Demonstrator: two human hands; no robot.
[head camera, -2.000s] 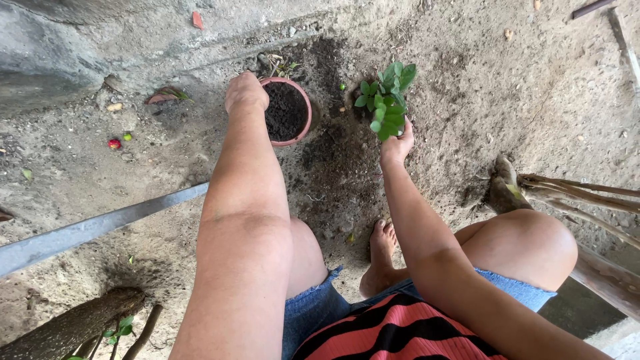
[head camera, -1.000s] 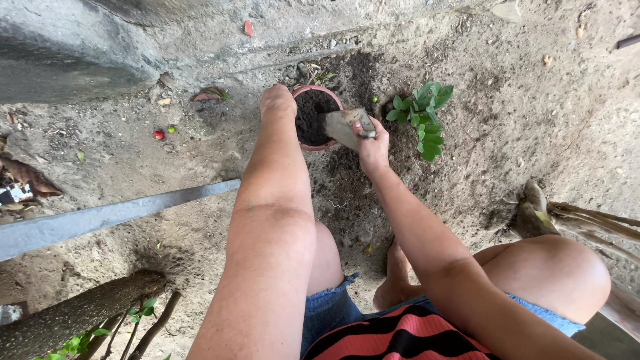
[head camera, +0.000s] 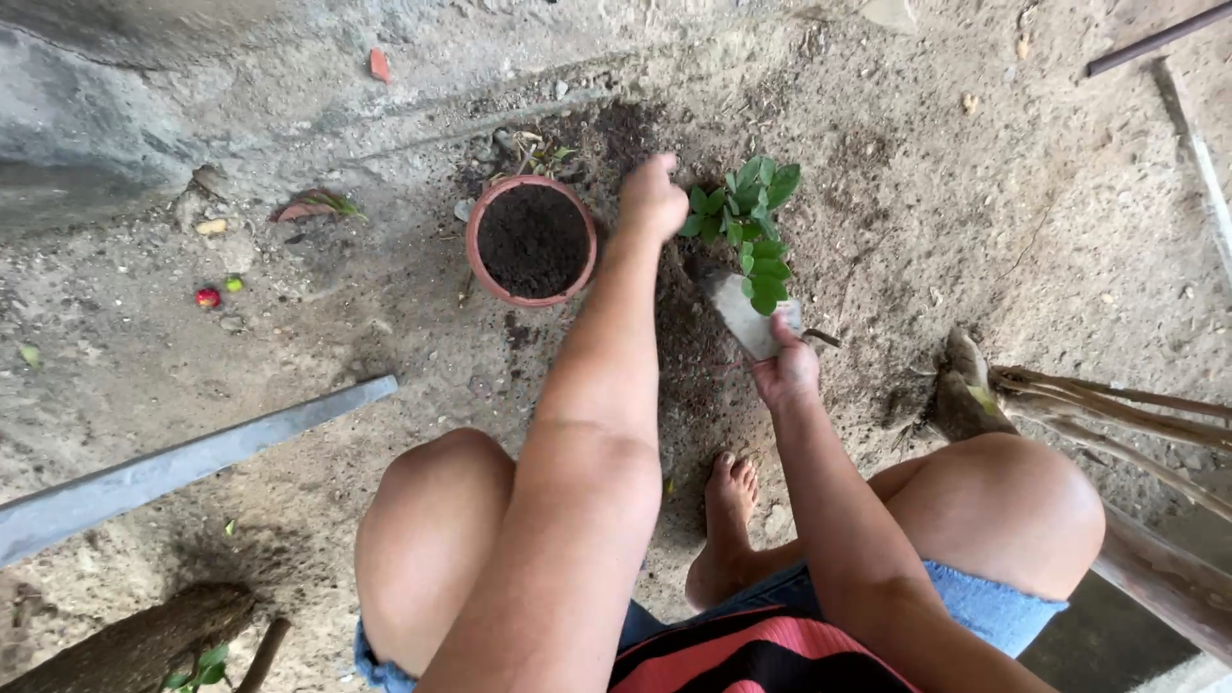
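Observation:
A round terracotta-coloured pot holds dark soil and stands on the dirt ground. My left hand is over the ground between the pot and a leafy green plant, its fingers partly curled; whether it holds anything cannot be told. My right hand grips a flat metal trowel blade, whose tip points toward the soil by the base of the plant. Leaves hang over part of the blade. The base of the plant is hidden under the leaves.
A grey flat bar reaches in from the left. Tree trunks and thin stems stand at the lower left and right. A concrete wall base is at the upper left. A red fruit and a dry leaf lie left of the pot.
My left hand has left the pot's rim and moved right, beside the plant. My right hand has carried the trowel from over the pot to the plant; two seconds ago it was at the plant's leaves.

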